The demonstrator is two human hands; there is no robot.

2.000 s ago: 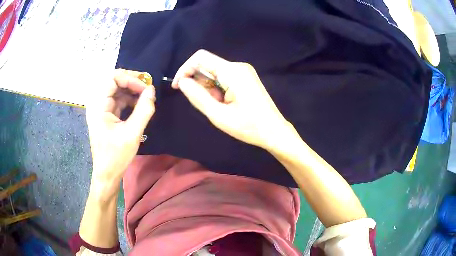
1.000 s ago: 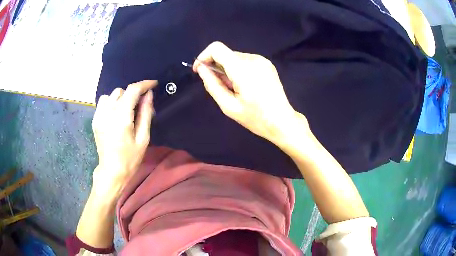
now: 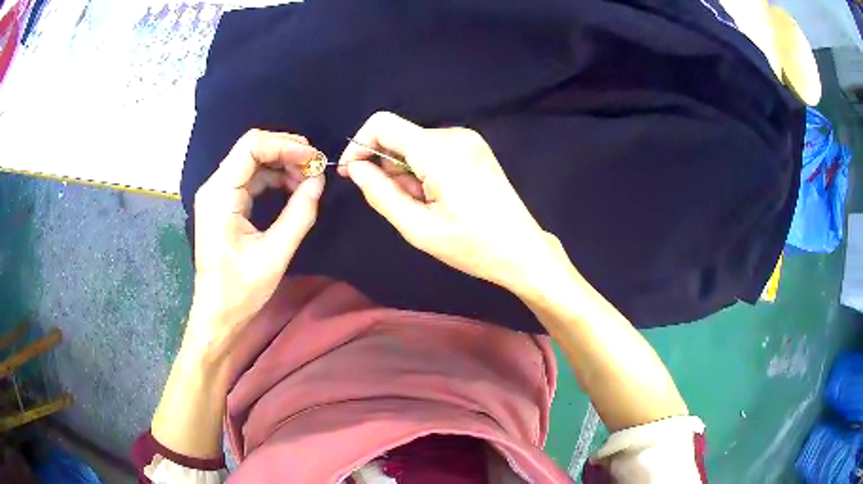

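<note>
The dark navy garment (image 3: 587, 170) lies across the table edge and lap. My left hand (image 3: 251, 213) pinches a small round gold-coloured button (image 3: 314, 166) between thumb and fingertips over the cloth. My right hand (image 3: 440, 194) is just right of it, with thumb and fingers closed on a thin bright needle (image 3: 331, 164) that points at the button. A second thin metal piece, probably the snips (image 3: 376, 152), lies across the right fingers into the palm. The thread cannot be made out.
The white table (image 3: 114, 104) with a yellow edge is at upper left, with a red item at its far corner. A dusty pink apron (image 3: 397, 378) covers the lap. A blue plastic bag (image 3: 821, 194) hangs at right. Wooden bars (image 3: 33, 383) stand at lower left.
Since one second ago, my left fingertips have moved right and taken hold of the button, which lay uncovered on the cloth. My right hand has moved a little down and left, bringing the needle to it.
</note>
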